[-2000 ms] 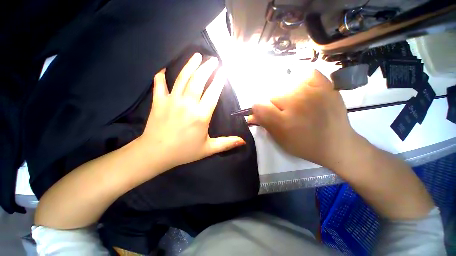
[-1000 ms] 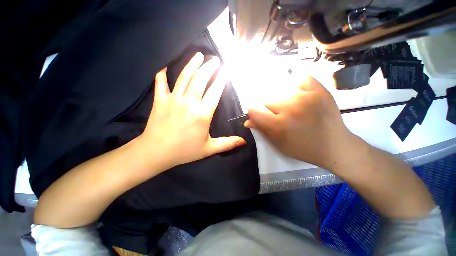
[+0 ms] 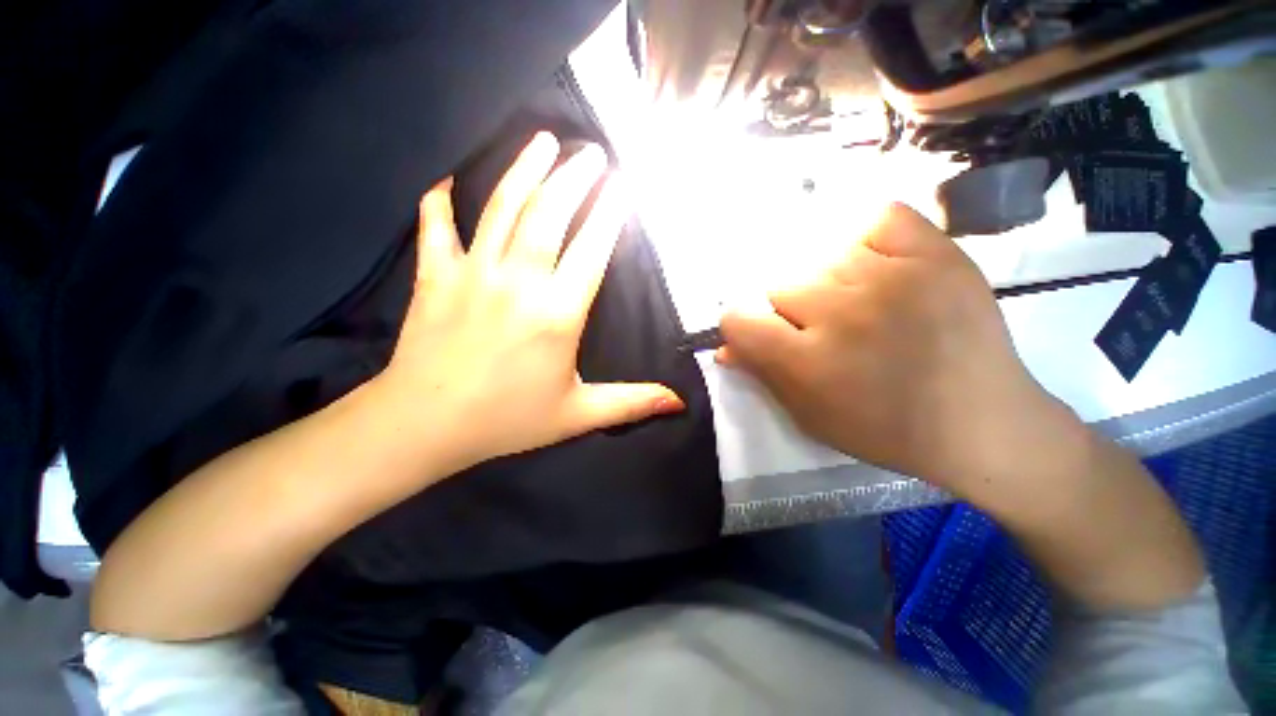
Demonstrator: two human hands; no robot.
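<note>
A black garment point(image 3: 588, 490) lies spread over the left of the white machine table and hangs over its front edge. My left hand point(image 3: 511, 329) lies flat on it, fingers spread, fingertips close to the lamp glare. My right hand point(image 3: 875, 336) is curled on the table just right of the garment's edge, in the glare. A short dark tip shows at its fingertips, touching or close to the garment edge; the rest of it is hidden, and I cannot tell what it is. The needle area is washed out by the light.
The sewing machine head point(image 3: 1064, 56) spans the upper right. A grey knob point(image 3: 996, 196) and black labels point(image 3: 1128, 189) lie right of my right hand. The ruler-marked table edge point(image 3: 826, 504) curves in front. Blue baskets point(image 3: 966, 602) stand below at right.
My right hand has moved slightly right, away from the garment edge, and less of the thin dark tip shows over the fabric. My left hand stays spread in nearly the same place.
</note>
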